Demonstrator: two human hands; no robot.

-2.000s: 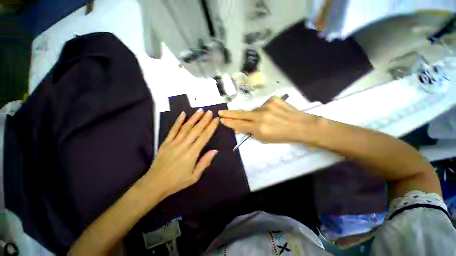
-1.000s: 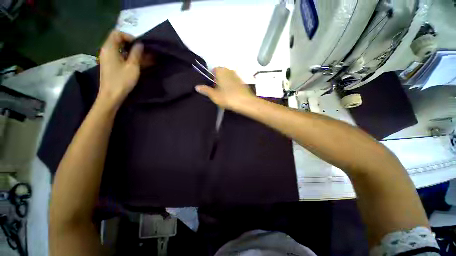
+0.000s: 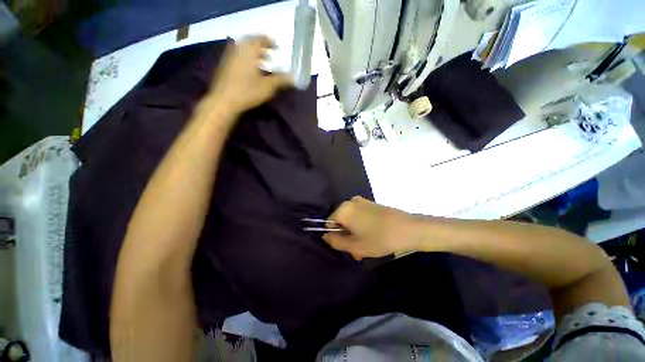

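A large dark plum-brown cloth panel [image 3: 141,191] lies rumpled over the left of the table and down to my lap. My left hand [image 3: 249,74] is blurred above its upper part, near the machine; whether its fingers hold cloth cannot be told. My right hand [image 3: 364,228] is closed around slim silver snips [image 3: 318,225], whose two narrow points stick out leftward over the cloth. The fingers of my right hand are at the cloth's right edge, left of the table's front edge.
The off-white sewing machine [image 3: 368,42] stands at the top centre. A dark piece [image 3: 470,102] lies right of its needle area. Paper sheets [image 3: 530,32] and a clear plastic bag [image 3: 597,120] are at the right. A blue container [image 3: 513,329] is below the table.
The cloth has been shifted and is now rumpled. My left hand has moved right toward the machine. My right hand has come down toward the lap with the snips. The view has also shifted.
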